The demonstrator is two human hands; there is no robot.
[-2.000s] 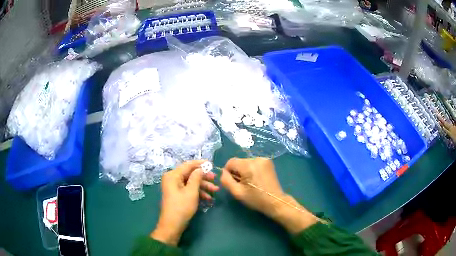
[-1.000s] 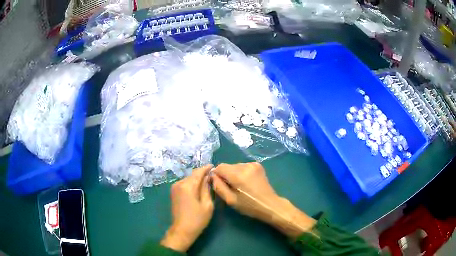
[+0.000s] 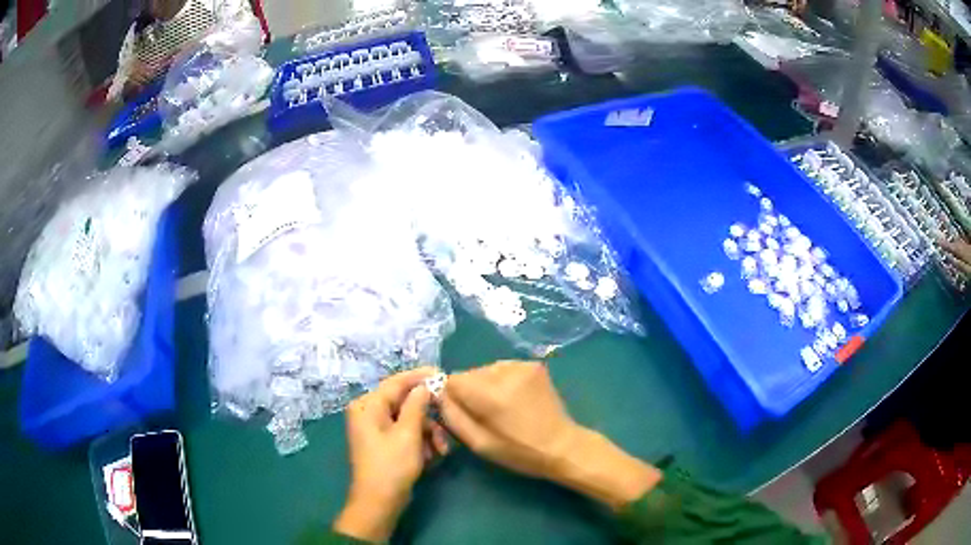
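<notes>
My left hand [image 3: 385,431] pinches a small white piece [image 3: 434,385] between thumb and fingertips, in front of the bags. My right hand [image 3: 509,413] meets it, its fingertips touching the piece from the right. The thin stick does not show clearly now; whether my right hand holds it, I cannot tell. The bulging left parts bag [image 3: 319,287] spills clear plastic pieces [image 3: 287,426] toward my hands. The right parts bag [image 3: 468,192] lies beside it, with white pieces [image 3: 500,303] near its mouth.
A large blue tray [image 3: 639,213] at right holds a heap of joined units [image 3: 788,266]. Pale racks [image 3: 862,202] lie beyond it. A blue bin [image 3: 96,399] with a full bag and a phone [image 3: 162,484] are at left. A blue rack [image 3: 351,80] is at the back.
The hands first closed together over the piece; now it shows again between the fingertips. The stick, visible two seconds ago, no longer shows clearly. The bench view has shifted slightly.
</notes>
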